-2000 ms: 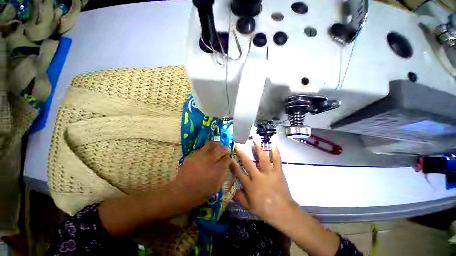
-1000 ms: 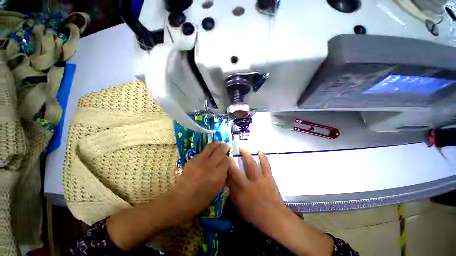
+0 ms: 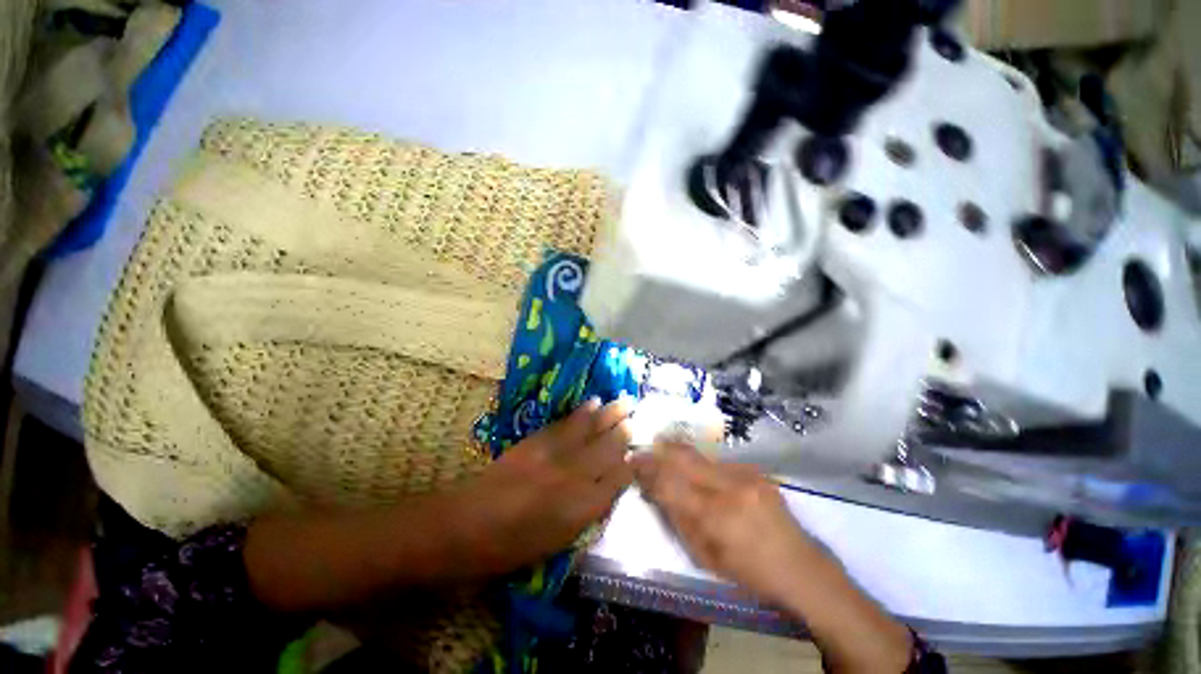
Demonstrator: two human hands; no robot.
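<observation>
The cream woven bag body (image 3: 356, 421) lies flat to the left of the needle, its flat handle (image 3: 356, 316) looped on top. The teal lining (image 3: 547, 356) with yellow flowers and white swirls runs along the bag mouth to the presser foot area (image 3: 672, 382), which is bright and blurred. My left hand (image 3: 566, 467) presses and pinches the lining edge just in front of the foot. My right hand (image 3: 718, 507) lies right beside it, fingertips at the bright edge near the foot; whether it grips cloth is unclear. The needle itself cannot be made out.
The white sewing machine head (image 3: 790, 250) fills the upper right, blurred. Cream bags (image 3: 99, 99) are heaped at the far left by a blue sheet (image 3: 158, 99). A dark tool with a red end (image 3: 1087, 543) lies at the far right. A scale runs along the table's front edge (image 3: 738, 611).
The view has swung and tilted, so the machine sits further right and the screen and red snips no longer show. My right fingers are more bent and closer to my left hand.
</observation>
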